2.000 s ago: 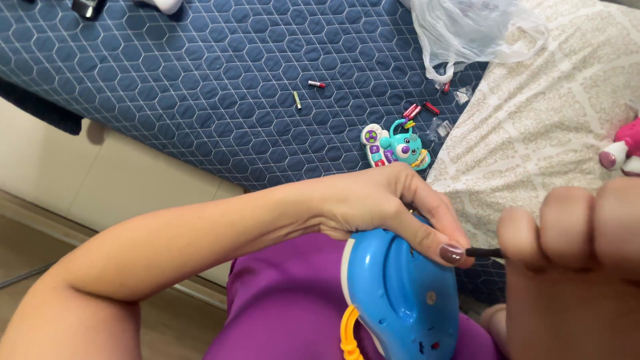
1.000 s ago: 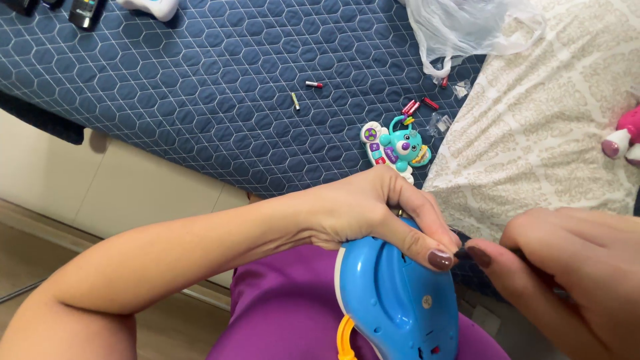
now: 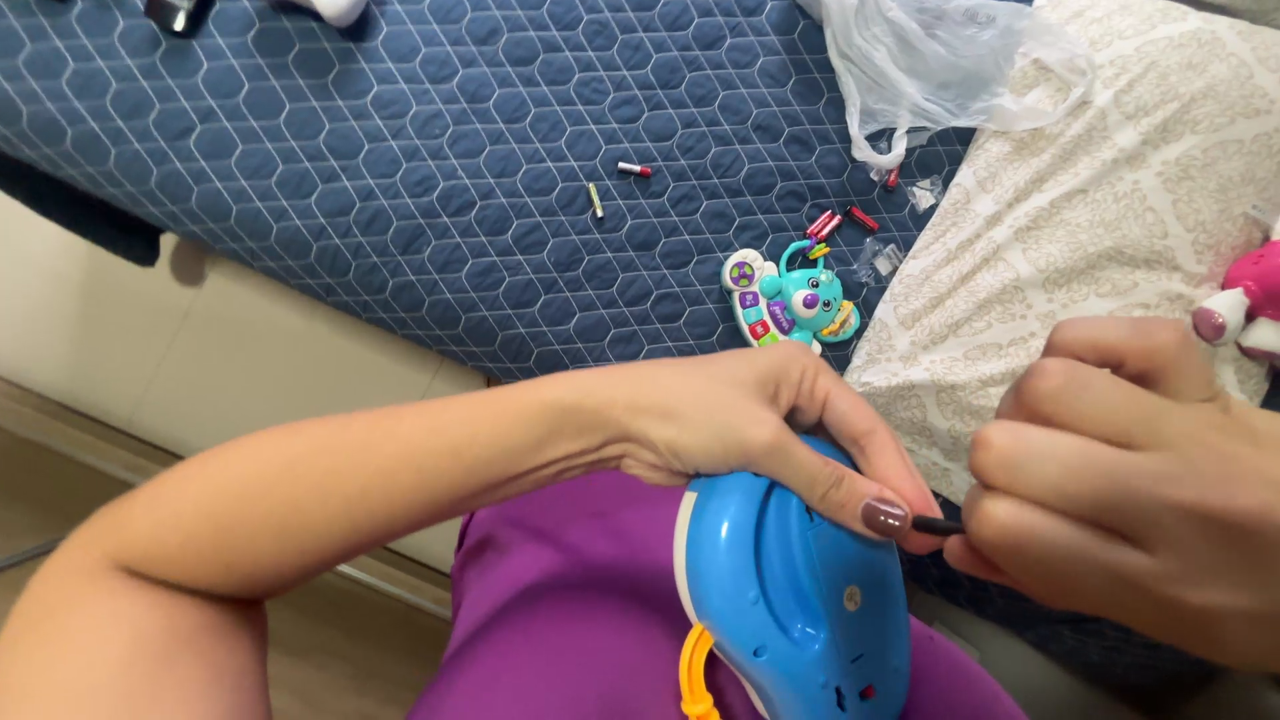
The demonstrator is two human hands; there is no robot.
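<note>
My left hand (image 3: 800,440) grips the upper end of a blue plastic toy (image 3: 800,590), which rests on my lap with its back, screw holes and a small red switch facing up. A yellow plastic ring (image 3: 697,675) hangs at its lower left. Between my left thumb and fingers is one end of a thin black rod (image 3: 936,525). My right hand (image 3: 1100,480) is closed on the rod's other end; whatever else lies inside that fist is hidden.
On the blue quilted bedspread (image 3: 450,200) lie a teal animal toy (image 3: 800,300), two loose batteries (image 3: 634,170), several red batteries (image 3: 824,225) and bits of clear packaging (image 3: 880,258). A plastic bag (image 3: 940,70), a patterned pillow (image 3: 1100,220) and a pink toy (image 3: 1255,290) are farther right.
My right hand has shifted and turned, from fingers spread along the dark rod a second ago to a closed fist. The left hand still holds the blue toy on my lap.
</note>
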